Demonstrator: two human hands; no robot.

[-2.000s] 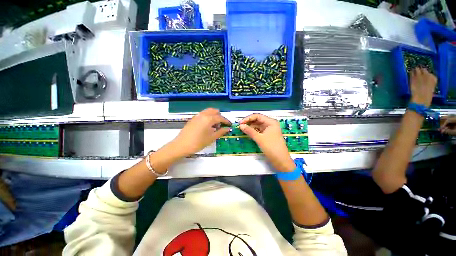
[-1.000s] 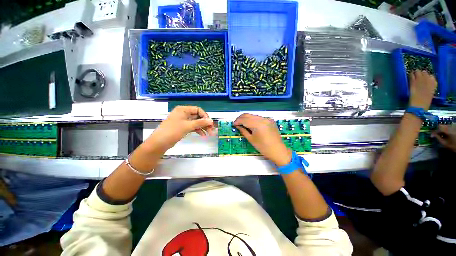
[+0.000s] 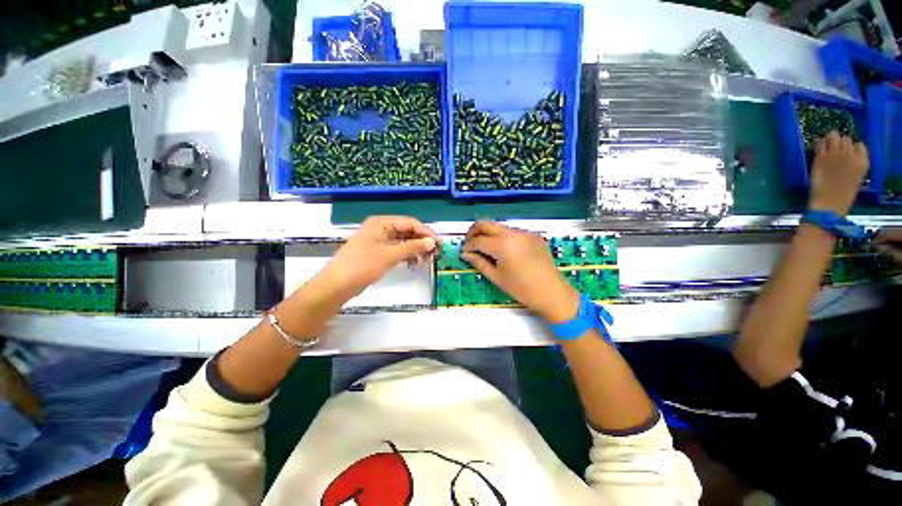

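A green PCB panel (image 3: pixel 584 280) lies on the conveyor in front of me, with small dark and blue parts in rows along it. My left hand (image 3: pixel 391 247) is at the panel's left end, thumb and fingers pinched close together; whether a part is between them is too small to tell. My right hand (image 3: pixel 509 259) is over the panel's left part, its fingertips close to the board's upper row and bent together. What the right fingertips hold is hidden. The two hands are a short gap apart.
Behind the conveyor rail (image 3: pixel 396 312) stand a fuller blue bin (image 3: pixel 284 133) and a partly empty blue bin (image 3: pixel 514 49) of capacitors. A silvery ribbed stack (image 3: pixel 661 138) lies right of them. Other boards (image 3: pixel 59 280) are at left. Another person's arm (image 3: pixel 791 287) reaches into a bin at right.
Both hands have parted slightly since the first frame. My left hand moved left off the board, then back to its left end. The panel has shifted slightly right.
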